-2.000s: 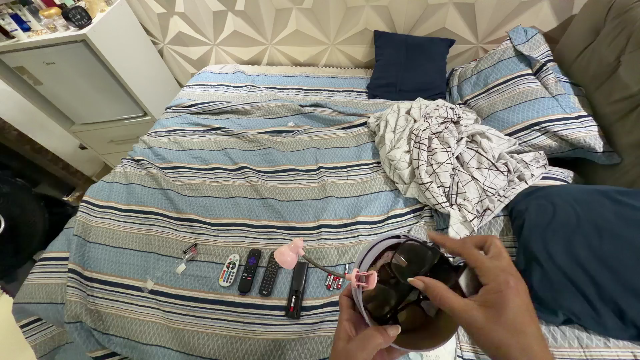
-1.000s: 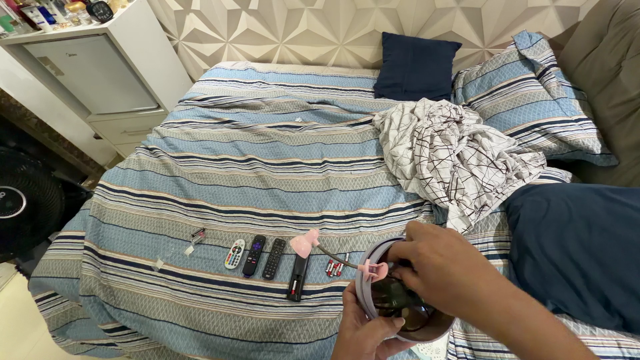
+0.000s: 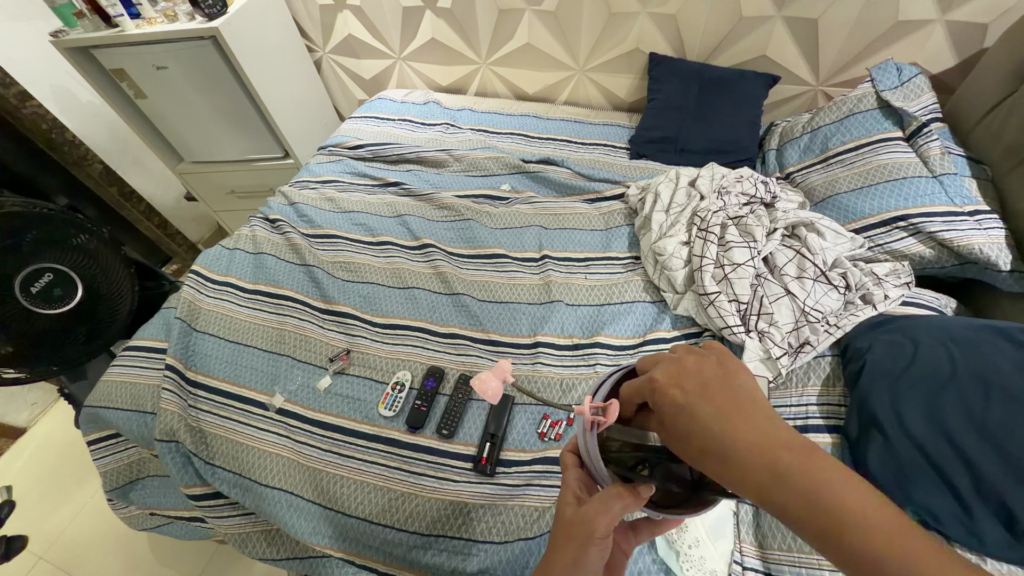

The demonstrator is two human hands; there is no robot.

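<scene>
My left hand [image 3: 600, 512] grips the rim and side of a round container [image 3: 594, 456] with dark glasses [image 3: 640, 472] inside. My right hand [image 3: 696, 400] reaches over into it, its fingertips hidden, so whether they hold anything does not show. Clipped to the rim is a pink clip-on lamp [image 3: 494, 382] on a bent neck. On the striped bedspread lie a white remote control [image 3: 394, 394], a black remote with a purple button [image 3: 425, 398], another black remote [image 3: 454, 406] and a black remote with its battery compartment uncovered [image 3: 494, 436], one battery in it. Several red and silver batteries [image 3: 554, 427] lie beside the container.
Small clear packaging [image 3: 324, 382] and a dark battery [image 3: 339, 355] lie left of the remotes. A crumpled patterned sheet [image 3: 744, 248] and navy cushions [image 3: 704, 110] are at the right. A black fan [image 3: 48, 288] and a white cabinet [image 3: 296, 88] with a mini fridge [image 3: 188, 100] stand left.
Two seconds ago my right hand held dark sunglasses at the container's opening; now its fingers are down inside the container. My left hand stays on the container. The view has shifted slightly left.
</scene>
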